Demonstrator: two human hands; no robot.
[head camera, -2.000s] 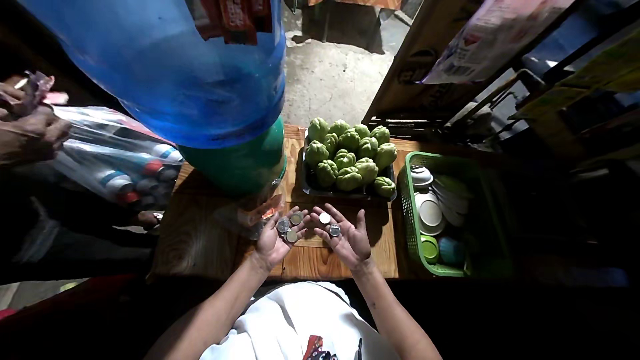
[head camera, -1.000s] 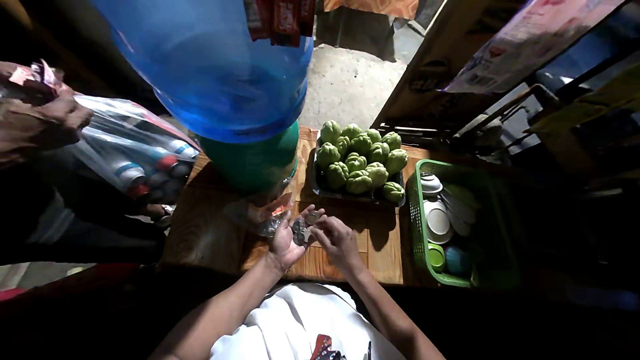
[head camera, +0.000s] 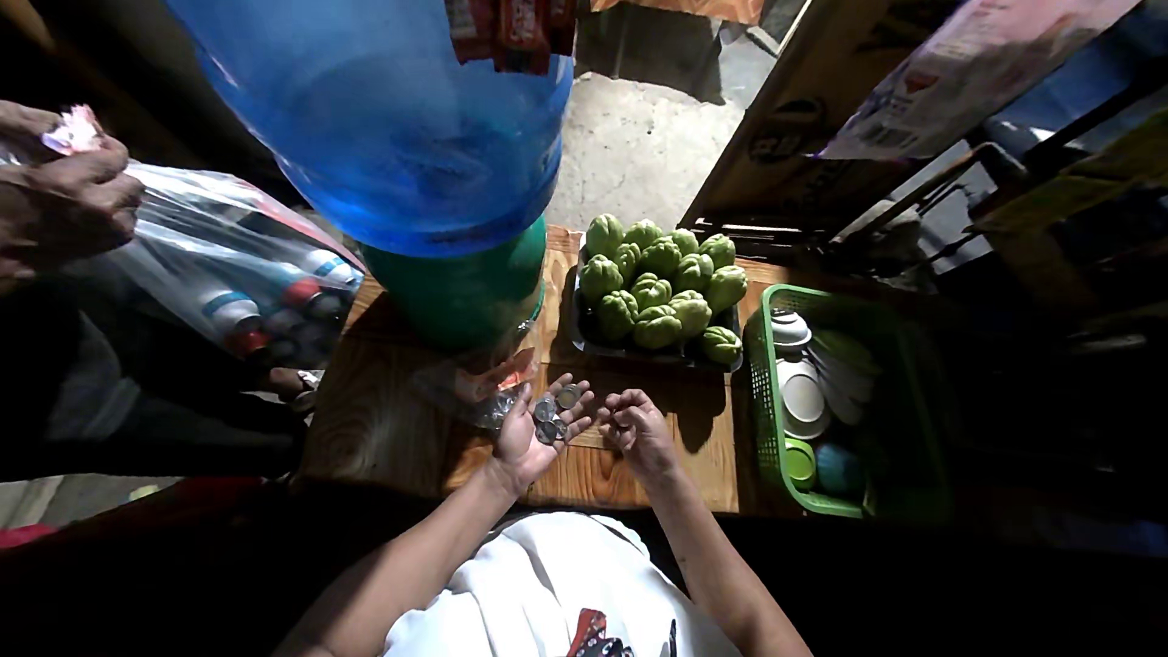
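Note:
My left hand (head camera: 534, 438) is palm up above the wooden table (head camera: 584, 470), with several coins (head camera: 550, 415) lying on its palm and fingers. Close on its right is my right hand (head camera: 636, 427), its fingers curled inward; whether a coin is inside them cannot be made out. A clear plastic bag (head camera: 497, 388) with orange print lies just behind my left hand. Beyond my right hand, green chayotes (head camera: 659, 292) are heaped on a dark tray (head camera: 584, 338).
A large blue plastic container (head camera: 401, 137) on a green base (head camera: 456, 292) stands behind left. A green basket (head camera: 771, 429) of dishes is at right. At far left another person's hand (head camera: 82, 187) holds crumpled paper beside a clear bag of bottles (head camera: 219, 265).
My right hand was open with coins two seconds ago, then reached to my left palm; now it is apart from it, fingers curled. The coins on my left hand have shifted.

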